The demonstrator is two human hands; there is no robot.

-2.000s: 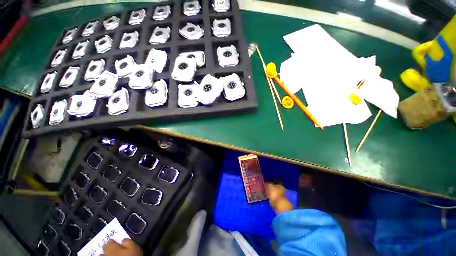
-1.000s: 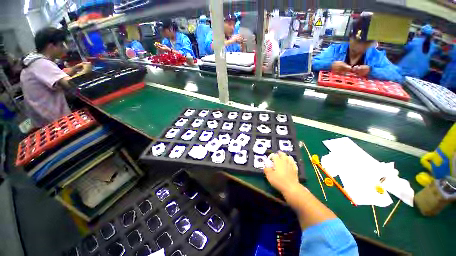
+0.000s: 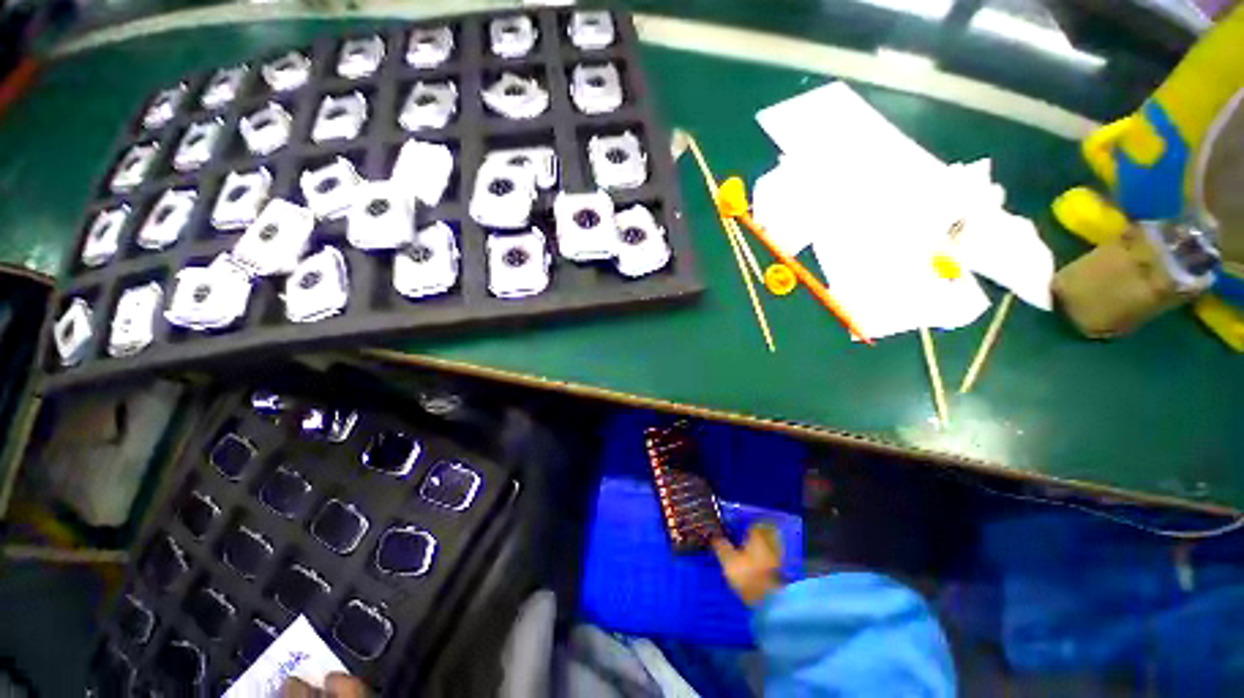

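My right hand [image 3: 753, 559], in a blue sleeve, is low in the picture with its fingers at the lower edge of a smartphone [image 3: 679, 487] that has a lit screen and lies on the blue stool. Whether it grips the phone or only touches it is unclear. My left hand [image 3: 328, 686] is cut off by the bottom edge, its fingers at a white sheet [image 3: 289, 660] with writing, over the lower black tray [image 3: 253, 545]. That tray's pockets hold dark glossy parts. The grip on the sheet is hard to tell.
A large black tray [image 3: 546, 299] of silver-white housings, some piled, lies on the green bench. To its right are white wipes [image 3: 873, 205], yellow finger cots, an orange stick [image 3: 816, 289] and thin wooden sticks. A brown-wrapped bottle [image 3: 1112, 286] and yellow-blue figure stand at right. A blue stool [image 3: 628, 573] is below.
The view has tilted down from the hall to the bench. My right hand has left the upper tray's near right corner and is at the phone. One housing there sits differently than two seconds ago.
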